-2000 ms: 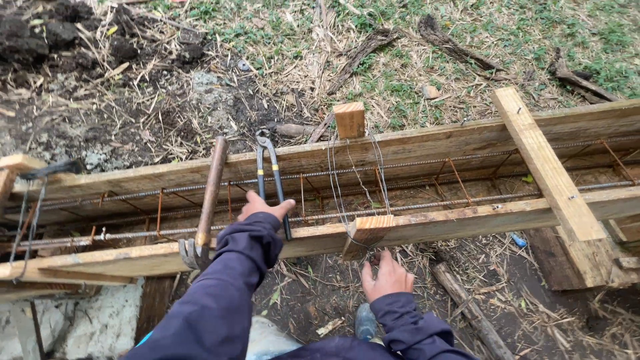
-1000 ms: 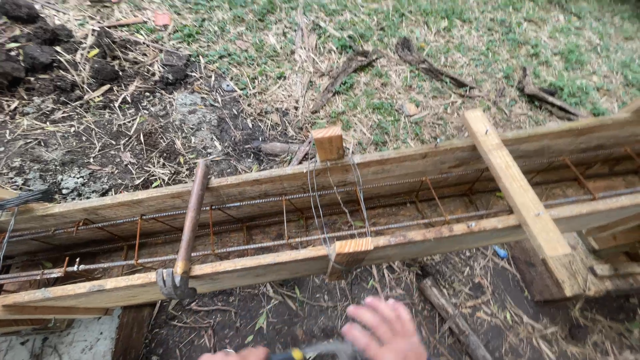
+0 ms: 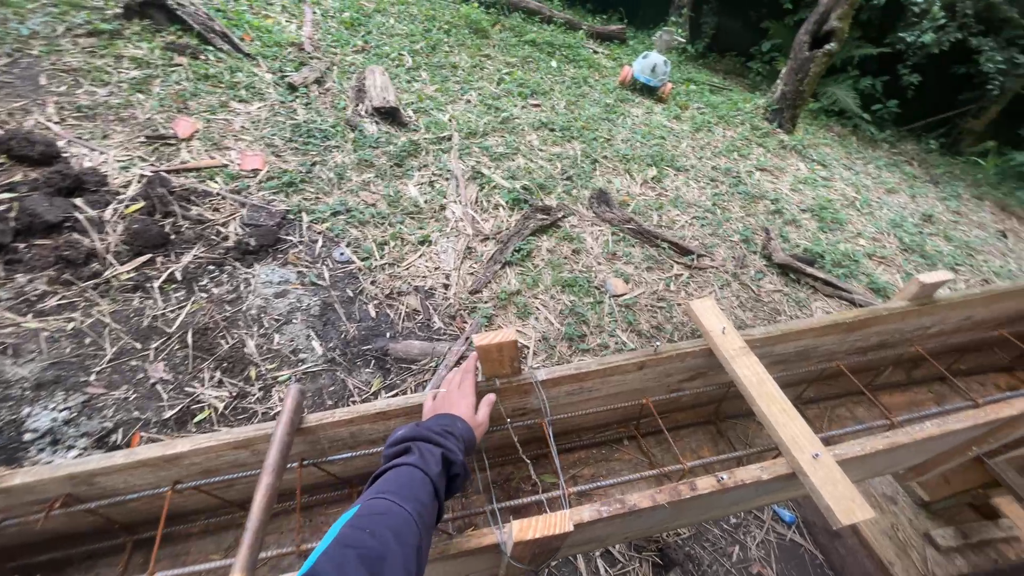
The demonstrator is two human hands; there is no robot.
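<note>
My left hand reaches over the wooden formwork, its fingers beside a short wood block at the far board. The fingers are extended; whether they touch the block is hard to tell. Wire ties span the form from that block to a second wood block on the near board. Steel rebar with rusty stirrups runs inside the form. A metal rod or pipe leans across it, left of my sleeve. My right hand is out of view.
A wooden crosspiece bridges both boards at the right. Beyond the form lie dead branches, a log piece and dark soil clods. Grass slopes back to a tree trunk and a blue toy-like object with orange wheels.
My left hand has moved from the near side to the far block. My right hand has left view, as have the pincers seen two seconds ago. The view has tilted up.
</note>
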